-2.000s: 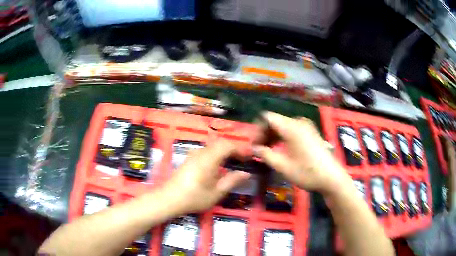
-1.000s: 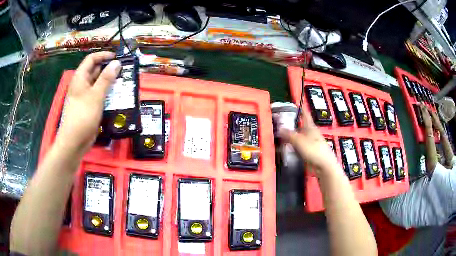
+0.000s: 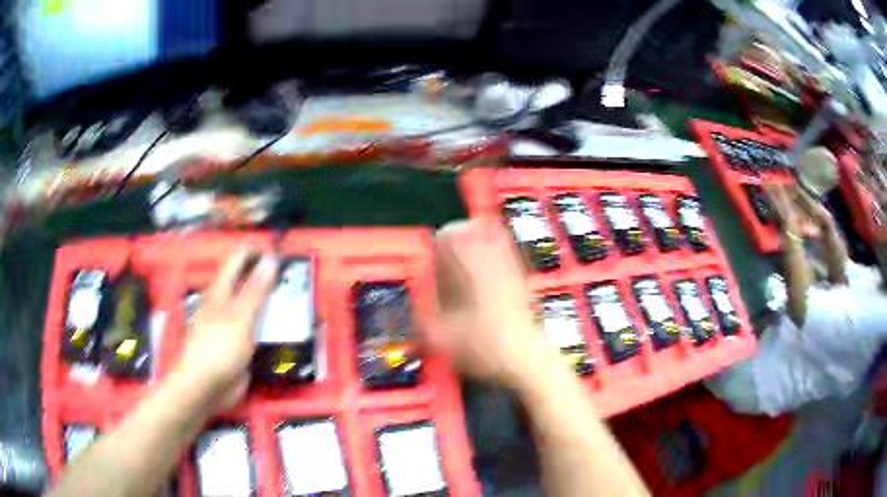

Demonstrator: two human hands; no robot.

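The near red foam tray (image 3: pixel 350 243) holds black handset units with white labels and gold spots. My left hand (image 3: pixel 219 335) is over its back row, fingers at the left edge of a white-labelled unit (image 3: pixel 289 311) in the third pocket. Blur hides whether it grips the unit. Two units lie side by side in the back left pocket, one white-labelled (image 3: pixel 86 309), one darker with gold marks (image 3: pixel 126 325). Another dark unit (image 3: pixel 387 335) lies in the back right pocket. My right hand (image 3: pixel 481 301) is blurred at the tray's right edge; I cannot tell if it holds anything.
A second red tray (image 3: pixel 622 272) with two rows of units stands at the right. Beyond it are another tray (image 3: pixel 768 233) and a person's hands (image 3: pixel 807 228). A film-wrapped ledge (image 3: pixel 340 146) with cables and a blurred white-orange object (image 3: pixel 209 206) lie behind the near tray.
The view has shifted. My left hand, which held a cabled unit over the tray's left side, is now at the third pocket, where a unit now shows. My right hand has moved to the near tray's edge.
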